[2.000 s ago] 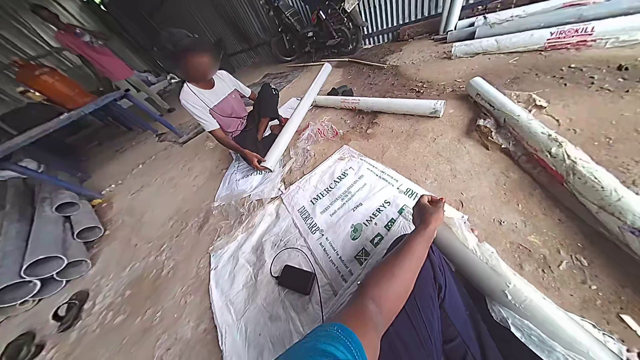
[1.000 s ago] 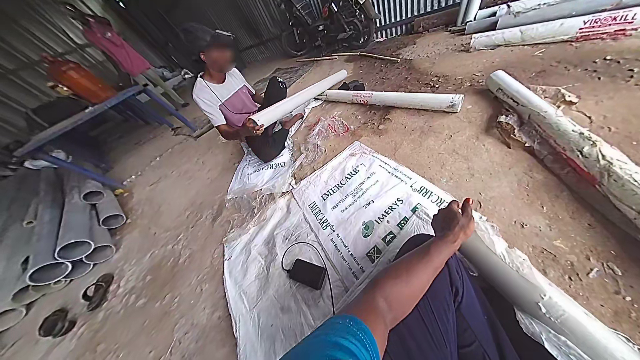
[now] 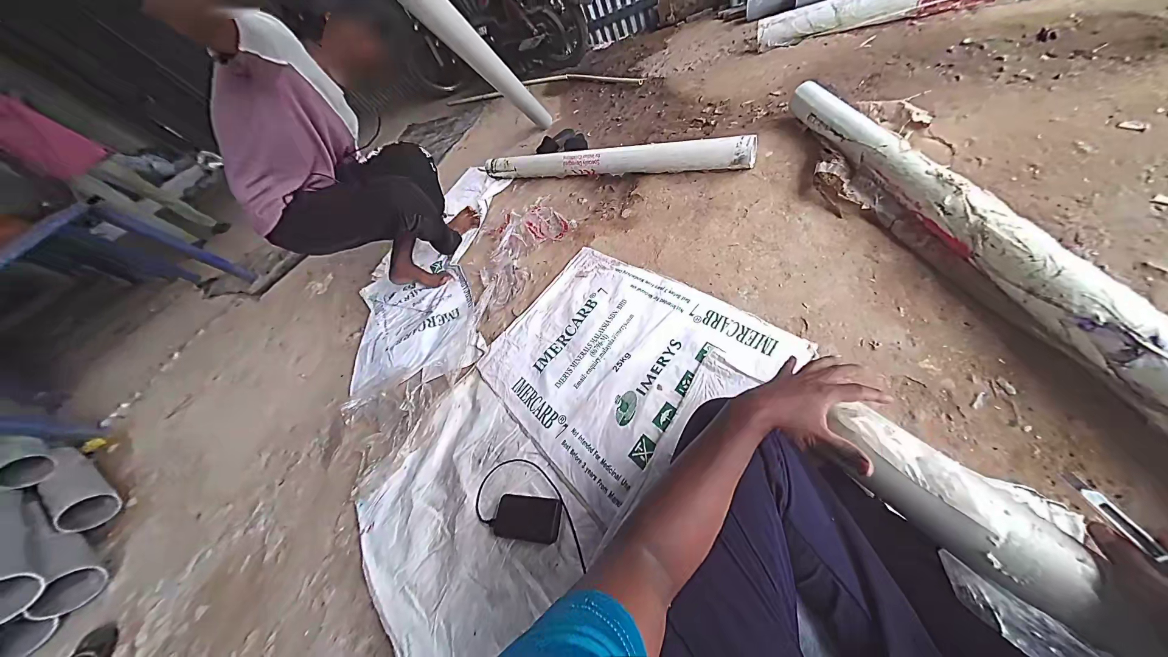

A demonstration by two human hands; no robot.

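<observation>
My left hand (image 3: 826, 401) is spread, fingers apart, over the near end of a grey plastic pipe (image 3: 967, 502) partly covered in torn white wrapping. The pipe lies beside my legs at the lower right. At the right edge, partly cut off, my right hand (image 3: 1121, 557) is closed on what looks like a utility knife (image 3: 1115, 513), its blade pointing up and left above the pipe. Under my left arm, a flattened printed white woven sack (image 3: 584, 365) covers the ground, and a black box with a cord (image 3: 526, 518) rests on white sheeting beside it.
A co-worker (image 3: 292, 164) crouches at the upper left on another sack (image 3: 411, 328). A white pipe (image 3: 484, 59) slants behind them; a wrapped pipe (image 3: 630, 158) lies nearby. At right lies a long wrapped pipe (image 3: 985, 219). Grey pipes (image 3: 73, 511) are stacked at lower left.
My left hand has gone from closed fingers to spread ones at the pipe's end. My right hand and the knife have come into view. The co-worker has risen from sitting, and a white pipe now slants behind them.
</observation>
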